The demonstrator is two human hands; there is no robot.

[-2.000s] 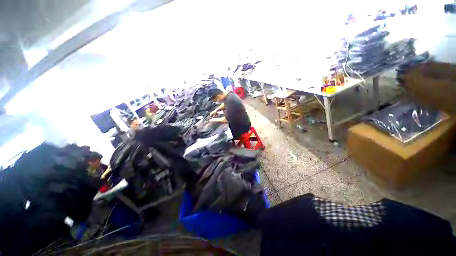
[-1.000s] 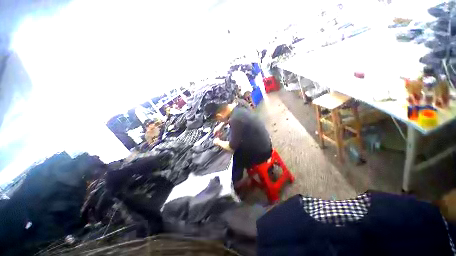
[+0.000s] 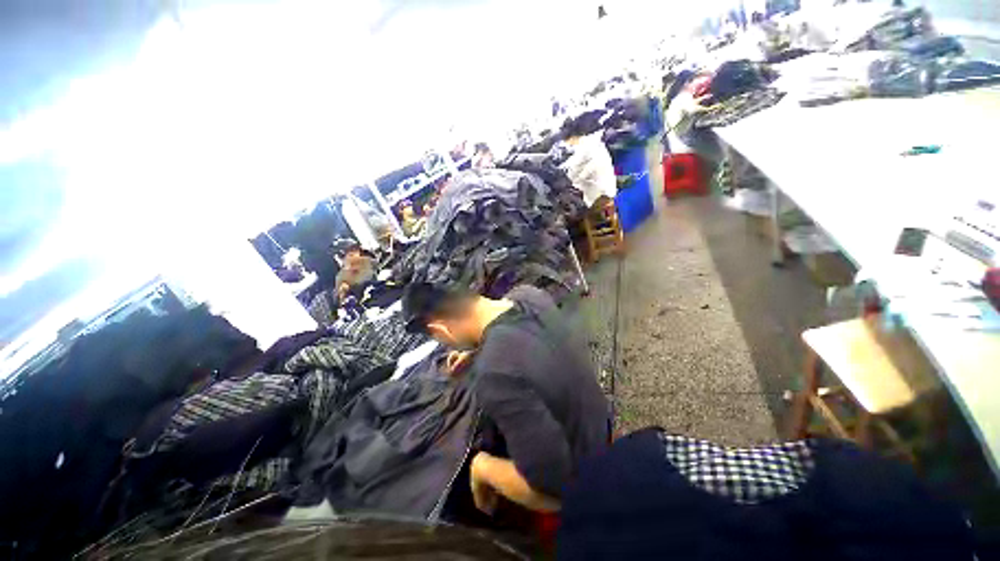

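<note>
A navy garment (image 3: 658, 504) with a black-and-white checked lining (image 3: 740, 466) at its neck shows at the lower right, nearest the camera. Its lower part is cut off by the frame's edge. Neither of my hands is in the picture, so what holds the garment up cannot be seen.
A person in a dark top (image 3: 537, 384) sits just left of the garment, handling dark clothing (image 3: 384, 438). Clothing heaps (image 3: 493, 225) line the left. A grey aisle (image 3: 685, 318) runs ahead. A white table (image 3: 833, 153) and a wooden stool (image 3: 861, 356) stand right.
The view has moved forward along the aisle. The seated person is now larger and nearer, and the white table reaches along the right. The navy garment stays at the lower right.
</note>
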